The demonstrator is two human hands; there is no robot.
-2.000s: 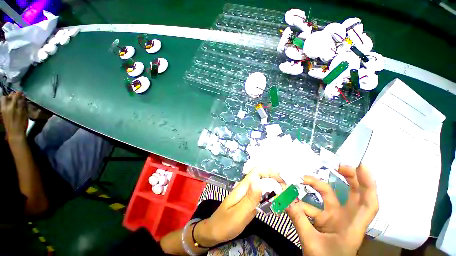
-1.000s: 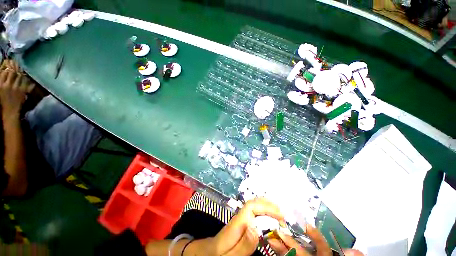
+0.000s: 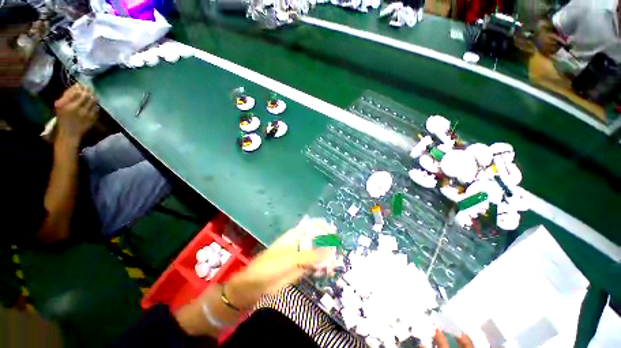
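Note:
My left hand (image 3: 293, 257), blurred and overexposed, is over the near-left side of the clear tray. Its fingers hold a green circuit board (image 3: 327, 240); any white housing with it merges with the bright fingers. My right hand (image 3: 454, 339) is cut off by the bottom edge; only its fingertips show beside the white sheet, and what they hold is hidden. Small white adhesive pads (image 3: 388, 292) are heaped between the hands. Behind them lie a white housing (image 3: 379, 183), another green board (image 3: 397, 204) and a small silver block with an orange end (image 3: 377, 215).
Jumbled assemblies (image 3: 470, 170) lie on the far tray. Several set-apart assemblies (image 3: 250, 141) and tweezers (image 3: 142, 104) are on the bench at left. A white sheet (image 3: 528, 285) is at right. A red bin (image 3: 178, 275) is below the bench edge. A person's hand (image 3: 77, 109) is at far left.
My left hand has moved left and away from my right hand, carrying the green board. My right hand is now mostly out of the picture. The view has tilted up, showing more of the far bench.

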